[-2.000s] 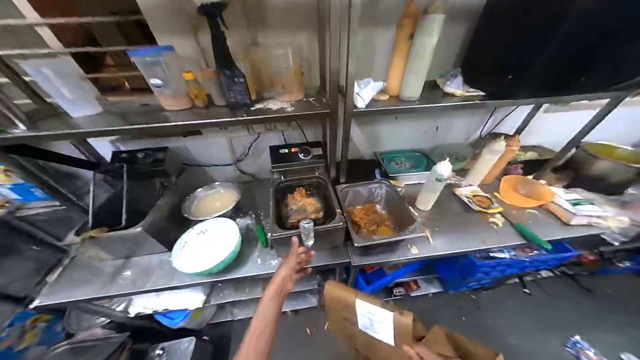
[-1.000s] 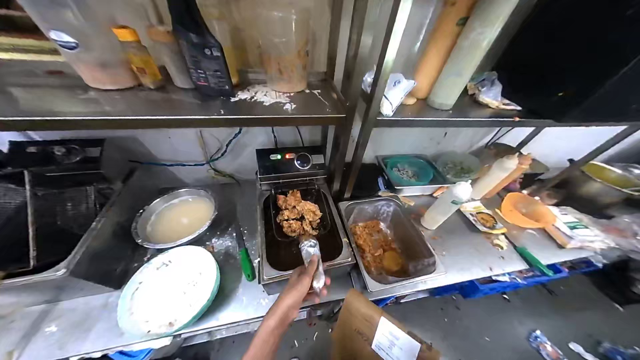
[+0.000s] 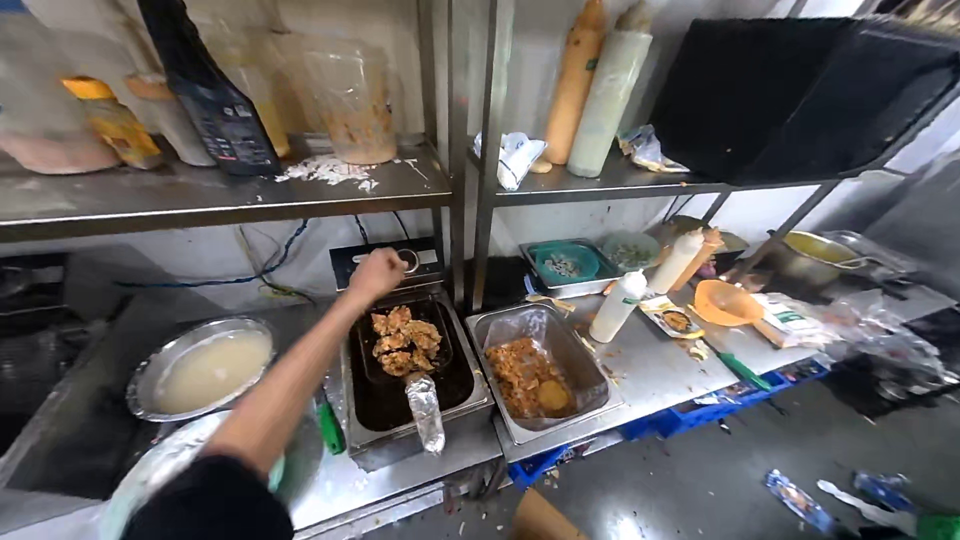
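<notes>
My left hand [image 3: 379,274] is at the round dial [image 3: 409,260] on the black control panel [image 3: 345,268] of the deep fryer [image 3: 442,420]; its fingers look curled, but the grip is blurred. Below it, fried chicken pieces [image 3: 405,341] rest in the fryer's basket above dark oil. The foil-wrapped basket handle [image 3: 425,414] points toward me with no hand on it. To the right, a steel pan [image 3: 600,390] holds orange-brown food pieces. A brown paper bag [image 3: 546,517] shows at the bottom edge. My right hand is out of view.
A steel bowl of pale liquid [image 3: 217,367], a bowl of white flour [image 3: 161,469] and a green-handled knife [image 3: 330,427] lie left of the fryer. Squeeze bottles [image 3: 619,306] and an orange bowl [image 3: 726,302] stand at right. A metal shelf [image 3: 300,196] overhangs the counter's back.
My left hand has let go of the foil-wrapped handle and moved up to the fryer's control panel. The brown bag has sunk mostly out of view.
</notes>
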